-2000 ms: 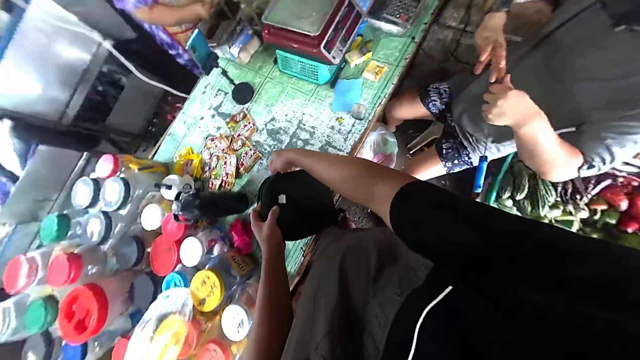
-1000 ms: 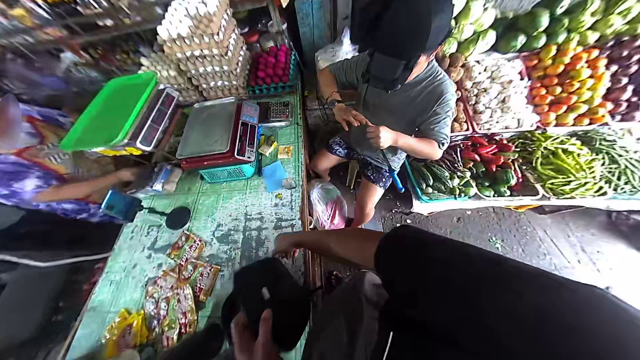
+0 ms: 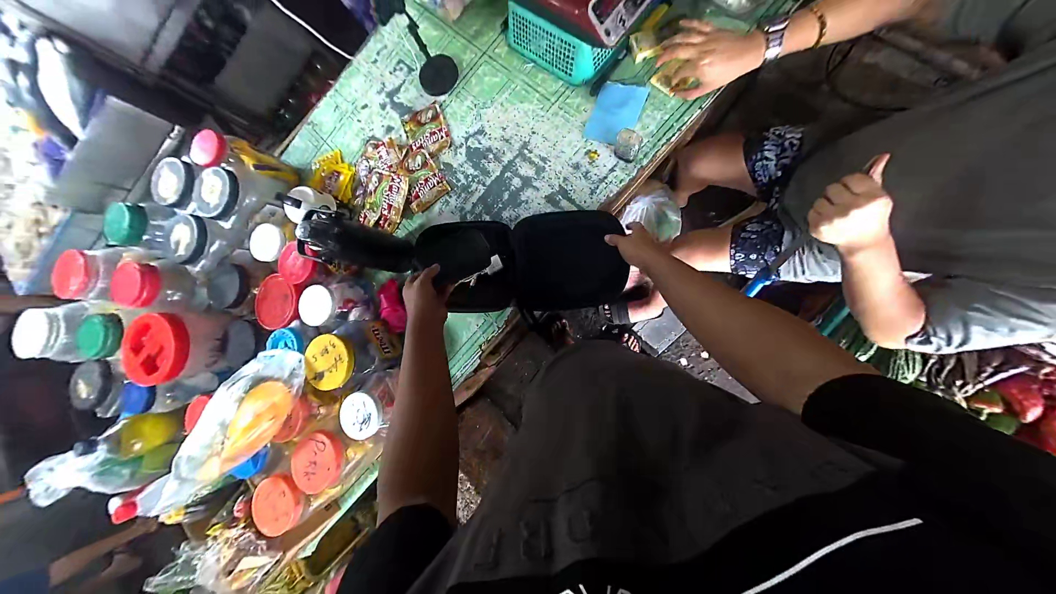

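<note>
A black zippered case [image 3: 569, 260] lies spread open across the edge of the green table, its two halves side by side. My left hand [image 3: 427, 295] grips the left half, near a small white tag inside it. At the other half's right edge, my right hand [image 3: 637, 247] pinches the rim between thumb and fingers. A black rounded object [image 3: 355, 241], which I cannot identify, sits just left of the case. Several red and green snack packets [image 3: 404, 177] lie behind it on the table, beside small yellow packets [image 3: 332, 176].
Plastic jars with coloured lids [image 3: 155, 348] crowd the left side. The green table [image 3: 528, 157] holds a teal basket [image 3: 551, 41], a blue paper [image 3: 617, 112] and a small glass [image 3: 628, 144]. A seated person [image 3: 916, 181] is close on the right, one hand on the table.
The black case, closed or folded together earlier, is now spread open. My right hand has moved to its right edge. The seated person's hands, together before, are now apart, one on the table.
</note>
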